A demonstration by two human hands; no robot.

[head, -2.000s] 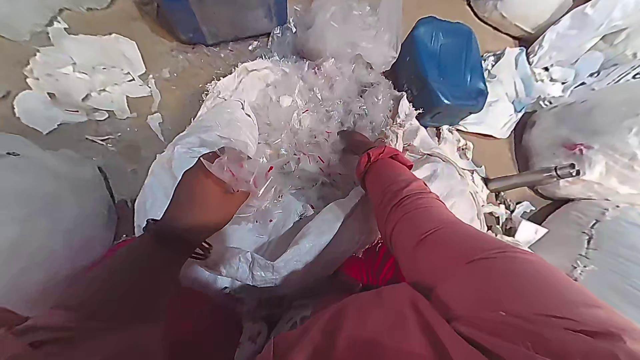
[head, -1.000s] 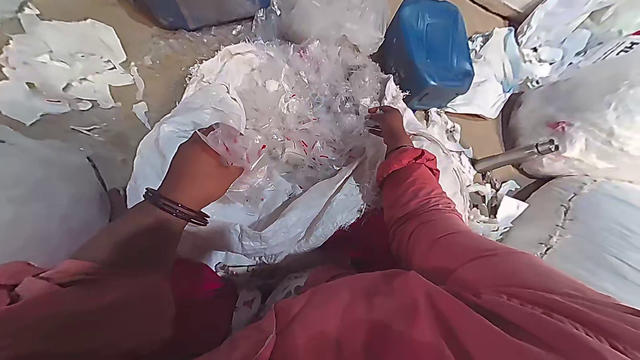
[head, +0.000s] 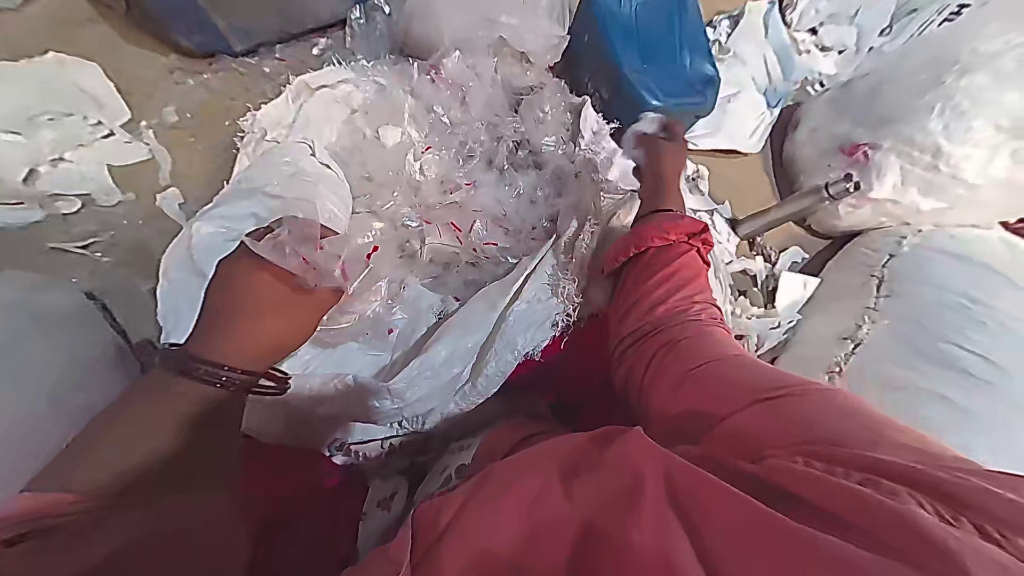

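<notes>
A white woven sack [head: 256, 192] lies open in front of me, full of clear plastic film scraps [head: 456, 176] flecked with red. My left hand [head: 268, 300] is at the sack's left side, closed on a piece of clear film [head: 304, 252] with pinkish marks; its fingertips are partly hidden by the film. My right hand [head: 662, 156] is past the sack's right rim, just below a blue plastic container [head: 648, 64]. Its fingers are closed around a small whitish scrap [head: 646, 128].
A metal pipe [head: 788, 210] juts out at the right, beside a stuffed clear plastic bag [head: 904, 152] and a stitched pale sack [head: 936, 312]. White scraps [head: 72, 120] lie on the ground at the left. A dark blue container [head: 248, 20] stands at the top left.
My right hand has moved from inside the scraps, over the sack's right rim, to beside the blue container, now with a whitish scrap. My left hand keeps its hold on the film.
</notes>
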